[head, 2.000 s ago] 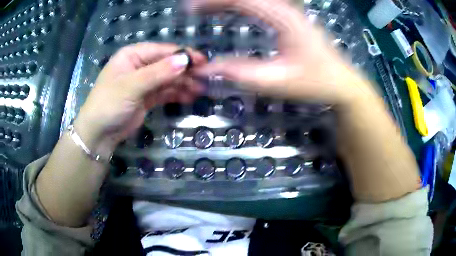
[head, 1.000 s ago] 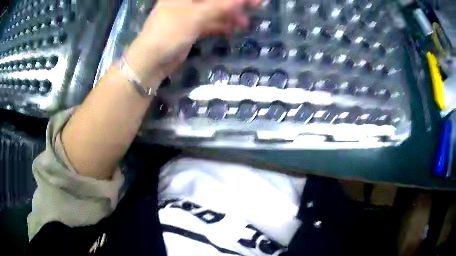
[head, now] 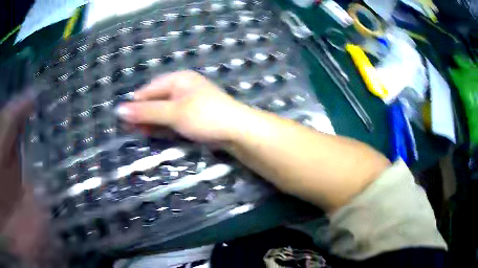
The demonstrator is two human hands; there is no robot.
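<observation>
The clear blister tray [head: 225, 196] lies in front of me, with rows of small dark round parts in its pockets. My right hand [head: 173, 107] is over the middle of the tray, thumb and fingers close together and pointing left. Blur hides whether a part is between its fingertips. My left hand [head: 18, 183] is at the left edge of the picture, dark, blurred and partly cut off, beside the tray's left side. Its fingers and anything in them cannot be made out.
Right of the tray lie a dark caliper [head: 335, 73], a yellow-handled tool [head: 367, 72], a blue-handled tool [head: 400, 131], a tape roll [head: 366, 20] and crumpled clear plastic [head: 406, 63]. A green bag [head: 466, 94] is far right. White paper [head: 50, 17] lies behind the tray.
The view has swung right, bringing the bench tools further in. My right hand, out of the picture one second ago, is back over the tray. My left hand now shows at the left edge.
</observation>
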